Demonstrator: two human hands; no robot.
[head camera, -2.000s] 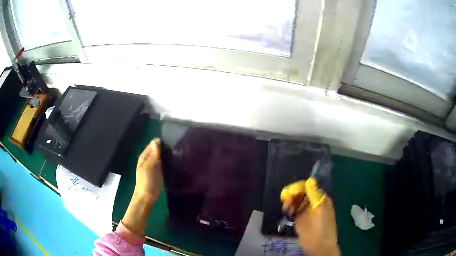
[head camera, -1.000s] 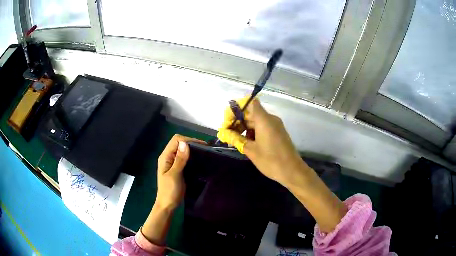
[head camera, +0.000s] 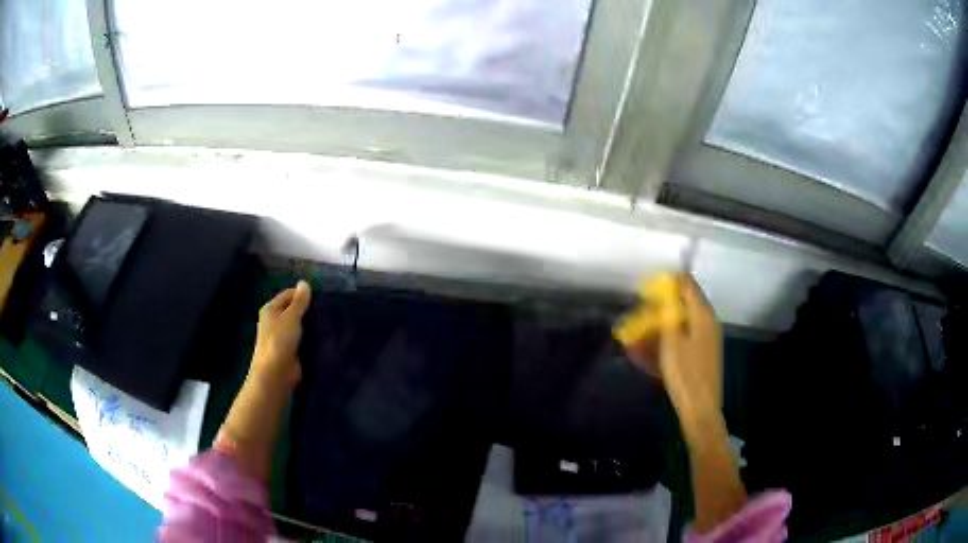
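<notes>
A dark tablet (head camera: 393, 392) lies in front of me, with a small white label near its bottom edge. My left hand (head camera: 278, 334) holds its left edge near the top corner. A thin dark lead (head camera: 353, 257) stands up at its top edge. A second dark tablet (head camera: 584, 403) lies to its right, with a white label and faint marks at the bottom. My right hand (head camera: 679, 329), with yellow finger cots, is blurred over the second tablet's upper right. A faint streak rises above it; whether it holds anything is unclear.
A black tray (head camera: 186, 286) with a tablet (head camera: 106, 249) lies at left, above a handwritten sheet (head camera: 133, 430). Another sheet (head camera: 568, 518) lies under the right tablet. Dark stacked trays (head camera: 817, 414) stand at right. A white sill (head camera: 456, 228) and windows run behind.
My right hand has moved right, away from the left tablet's top edge. The left tablet now lies flatter, and a lead stands at its top edge. The view has shifted.
</notes>
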